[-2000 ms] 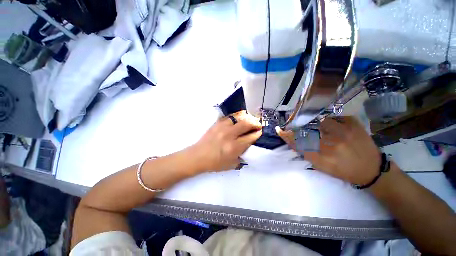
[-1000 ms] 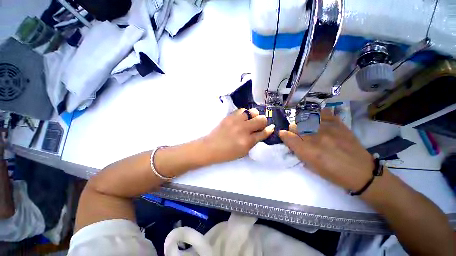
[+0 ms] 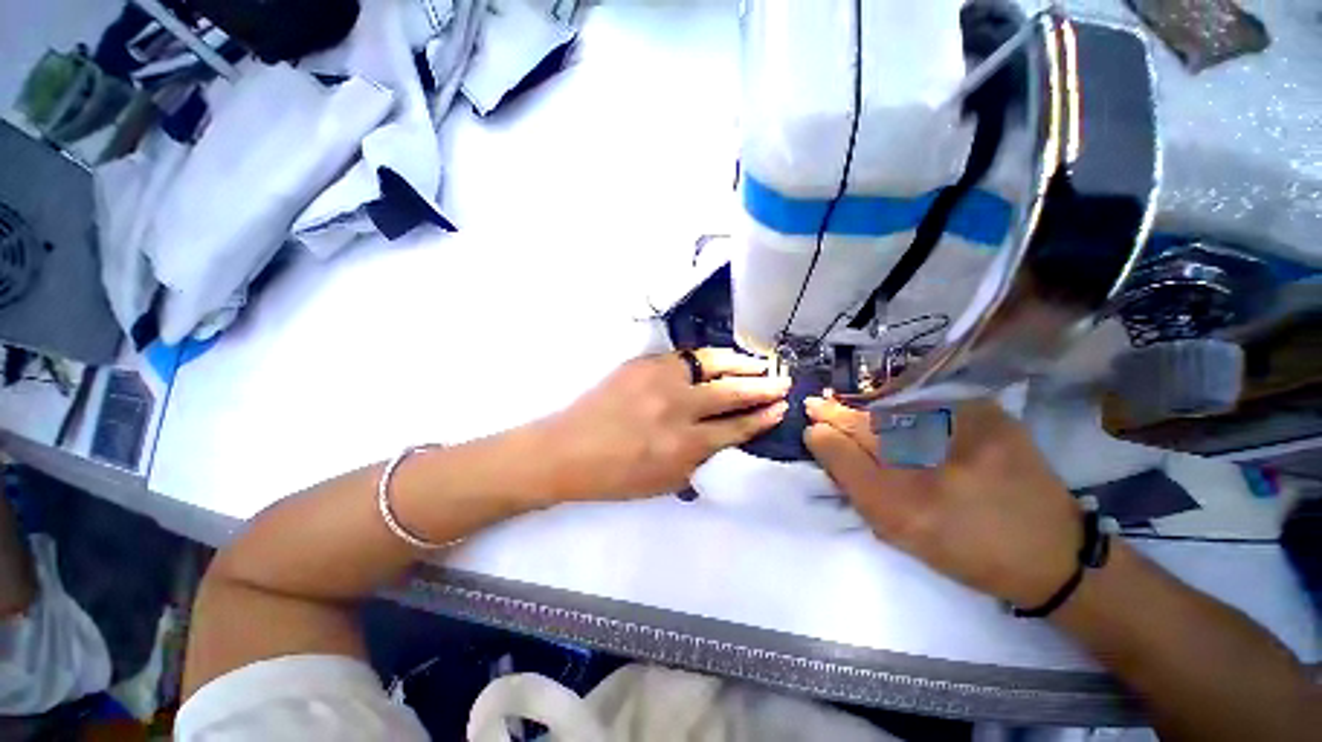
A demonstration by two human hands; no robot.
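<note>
A dark fabric panel (image 3: 784,435) lies under the presser foot (image 3: 802,358) of the white sewing machine (image 3: 812,138). A light grey fabric panel (image 3: 768,486) shows below it on the table. My left hand (image 3: 653,423), with a dark ring, presses the dark cloth flat from the left with its fingertips beside the foot. My right hand (image 3: 942,493) holds the cloth's right side with thumb and finger close to the foot. A small grey attachment (image 3: 915,436) partly hides my right fingers. The needle tip cannot be told apart.
A heap of pale and dark cut pieces (image 3: 268,203) lies at upper left, beside a grey vented box (image 3: 44,247). A dark scrap (image 3: 1145,497) lies right of my right wrist. A measuring tape (image 3: 653,638) runs along the front edge. Another person's arm shows at far left.
The view has shifted, and the machine head looks larger and lower. Both hands stay at the foot on the dark cloth. The curved shiny metal part now appears farther right.
</note>
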